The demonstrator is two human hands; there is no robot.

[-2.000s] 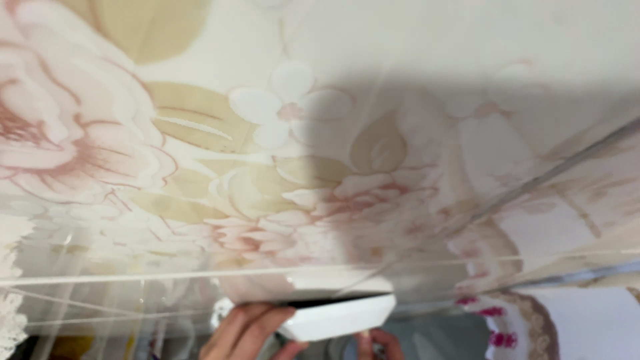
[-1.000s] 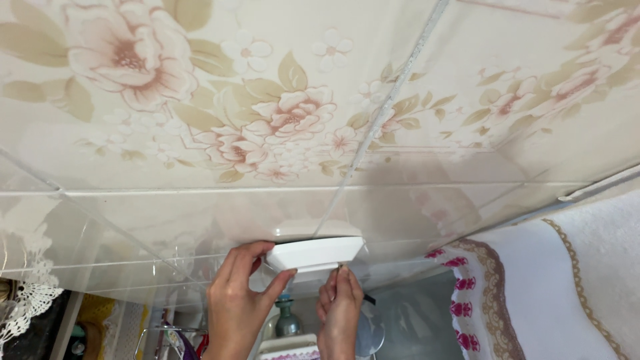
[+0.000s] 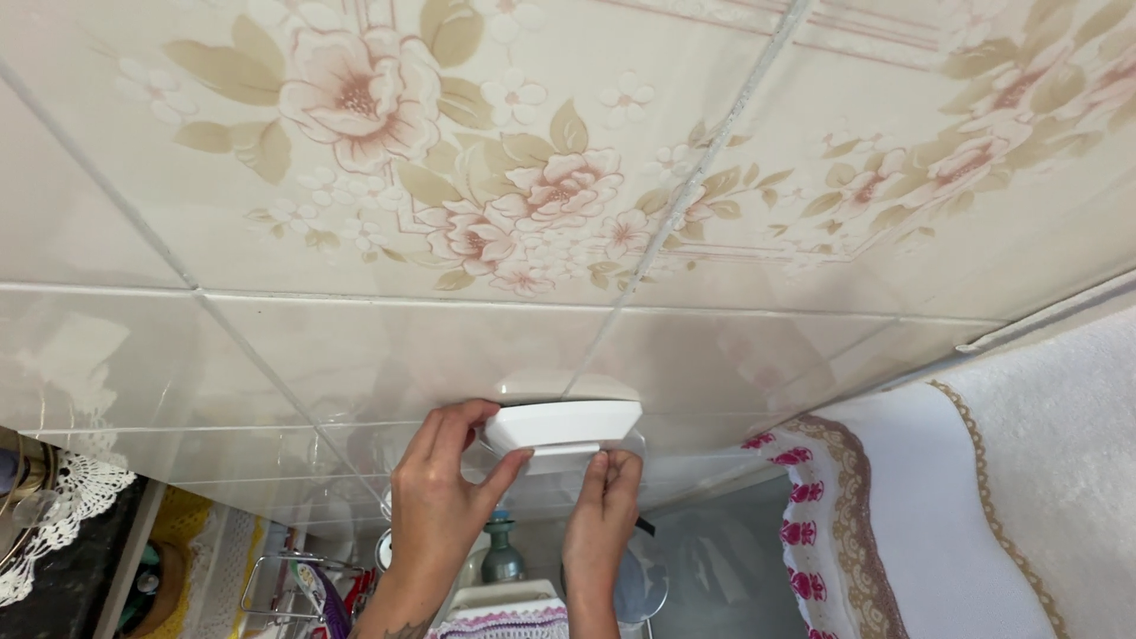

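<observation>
A white plastic fixture with slanted sides sits against the glossy tiled wall, across a vertical grout line. My left hand grips its left end, fingertips on the upper left edge and thumb at the lower left. The fingers of my right hand pinch the narrow lower lip of the same fixture from below. Its back side, toward the wall, is hidden. Pink flowers and beige leaves decorate the tiles above.
Below my hands are a teal glass bottle and a white container with a crocheted cloth. A wire rack and a dark shelf with a lace doily lie at left. White towels with trim hang at right.
Both hands stay on the white fixture, which shows near the bottom edge in the oldest frame. The right hand's fingers are now closer together under its lip. The view has shifted.
</observation>
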